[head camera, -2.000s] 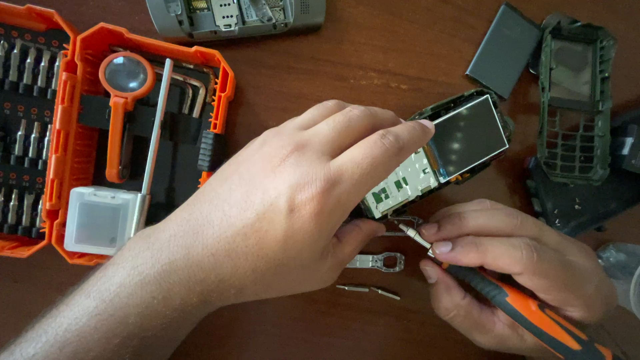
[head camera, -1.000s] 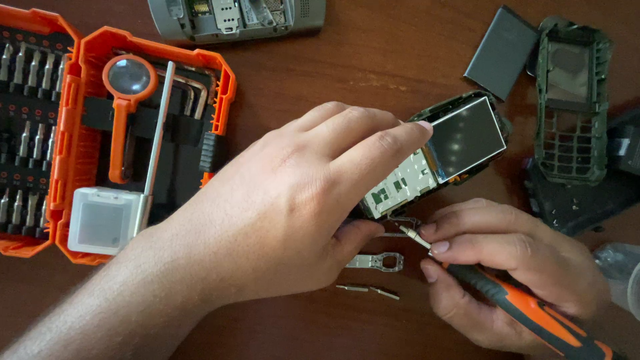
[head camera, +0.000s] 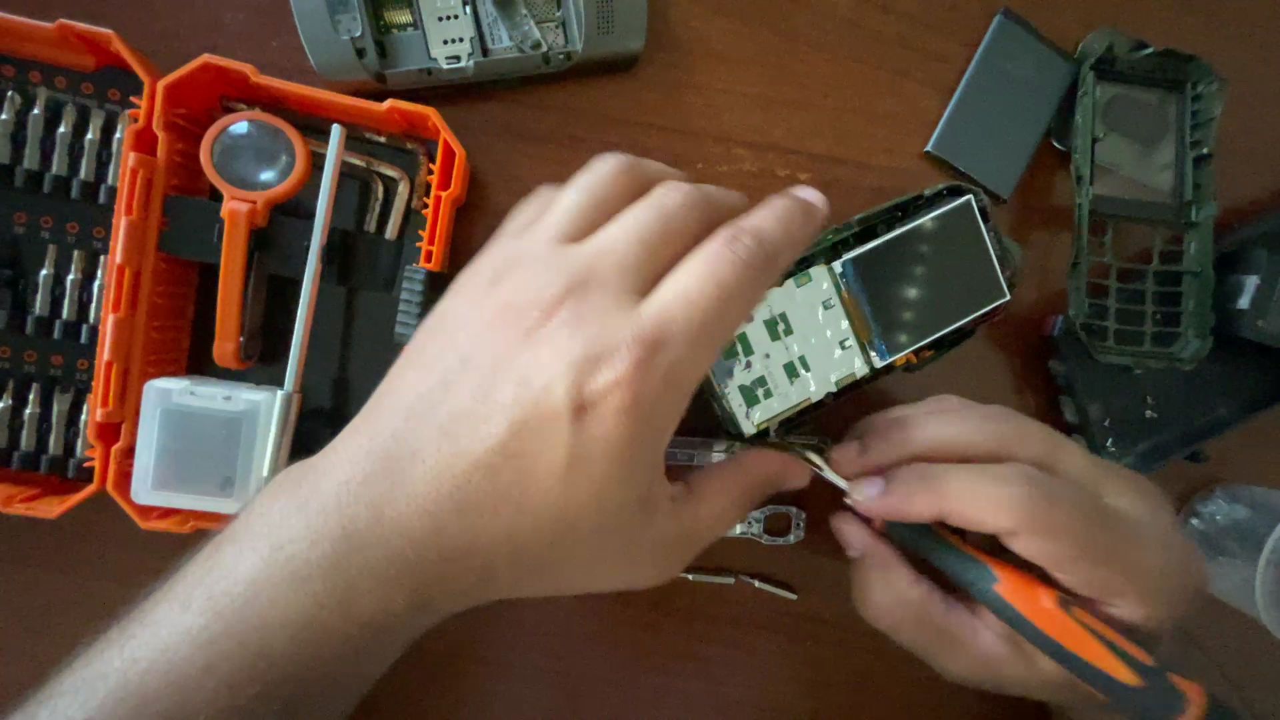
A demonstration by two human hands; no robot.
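An opened mobile phone, its circuit board (head camera: 790, 350) and screen (head camera: 930, 280) bare, lies tilted right of centre. My left hand (head camera: 600, 370) reaches across its lower left part, the index finger raised above it and the thumb beside its lower edge. That palm hides part of the phone. An orange and black screwdriver (head camera: 1020, 590) is in my right hand (head camera: 1000, 520), its metal shaft angled toward the phone's lower edge. Near that tip and my left thumb lies a thin clear and metal part (head camera: 697, 451); whether either hand grips it, I cannot tell.
An orange bit case (head camera: 450, 200) at the left holds a magnifier (head camera: 255, 155), bits and a clear box (head camera: 200, 445). Another opened device (head camera: 600, 40) is at the top. A battery (head camera: 1000, 105), phone housing (head camera: 1140, 200) and plastic cup (head camera: 1240, 550) lie right; a metal frame (head camera: 775, 525) and thin pins (head camera: 765, 585) lie below.
My left index finger has lifted from beside the screen, and that hand has shifted slightly. The screwdriver stays in my right hand.
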